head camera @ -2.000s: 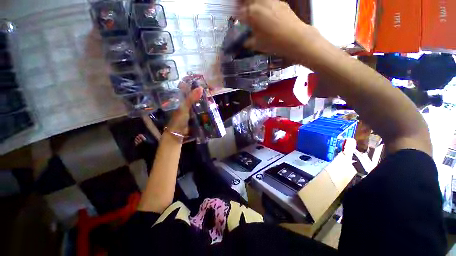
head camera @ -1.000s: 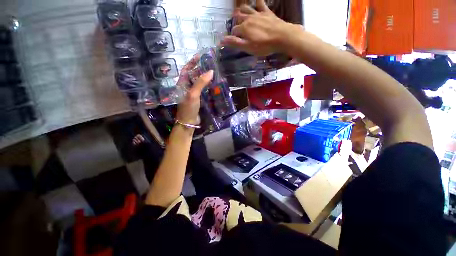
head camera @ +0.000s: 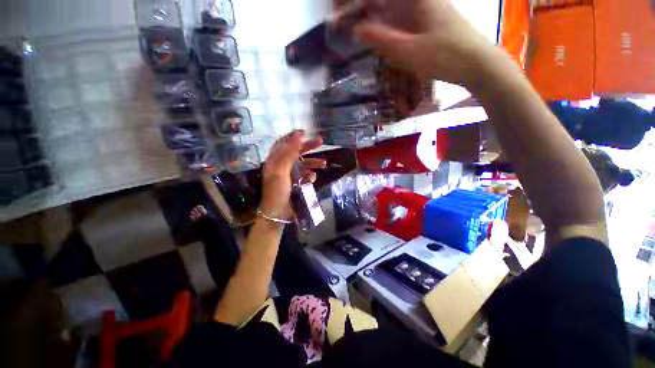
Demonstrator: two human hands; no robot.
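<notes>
My right hand (head camera: 409,36), blurred at the top, holds a dark block-shaped pack (head camera: 309,47) above the white table. My left hand (head camera: 287,169) is at the table's front edge with its fingers spread. A dark piece with a bright white patch (head camera: 311,203) shows just below its fingers; whether the hand grips it is unclear. Two columns of clear square pockets with dark contents and small orange-red marks (head camera: 231,122) lie left of my hands. Whitish empty-looking clear trays (head camera: 86,100) lie beside them. Stacked dark packs (head camera: 350,113) lie below my right hand.
Dark ridged packs (head camera: 21,129) line the far left. Orange boxes (head camera: 560,54) stand upper right. Below the table edge are red containers (head camera: 398,213), a blue stack (head camera: 463,218), white product boxes (head camera: 409,273) with a raised brown flap, and a red stool (head camera: 143,327).
My right hand has come back into fuller view with a dark pack in it. My left hand has moved down and its fingers have spread; the long clear pack seen over it no longer shows clearly.
</notes>
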